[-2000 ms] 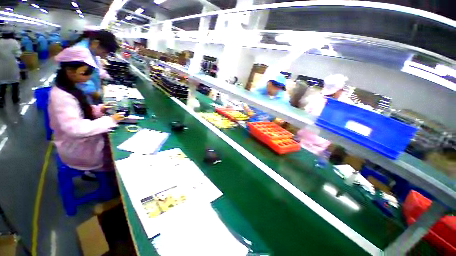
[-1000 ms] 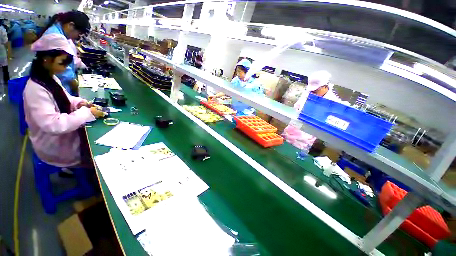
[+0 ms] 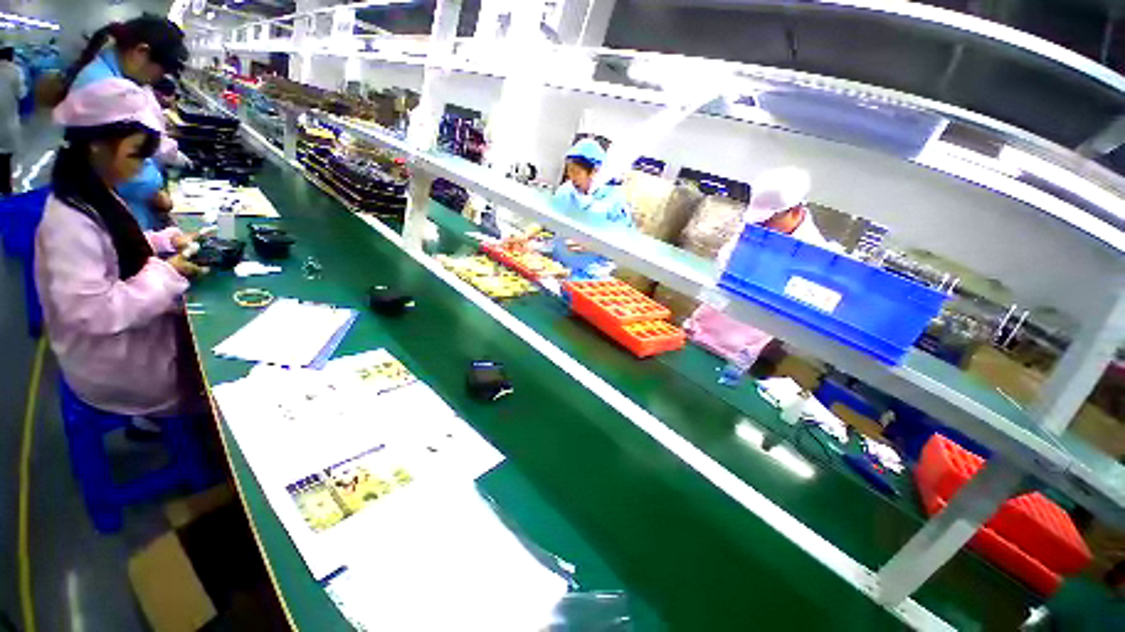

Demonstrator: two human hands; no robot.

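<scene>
Neither of my hands is in view. Printed sheets with yellow-green pictures lie nearest in front of me on the green bench. A plain white sheet lies over their near end. The edge of a clear plastic bag shows beside it at the bottom of the picture. A black device sits unbagged on the green surface right of the sheets, and another black device sits farther up the line.
A clipboard and a pale ring lie beyond the sheets. A person in pink sits at the left, handling a black device. A blue bin stands on the raised shelf. Orange divided trays lie on the far side.
The view has turned to the right, so the bench and people appear farther left. The seated person's hands now hold a black device more visibly. My hands appear in none of the frames.
</scene>
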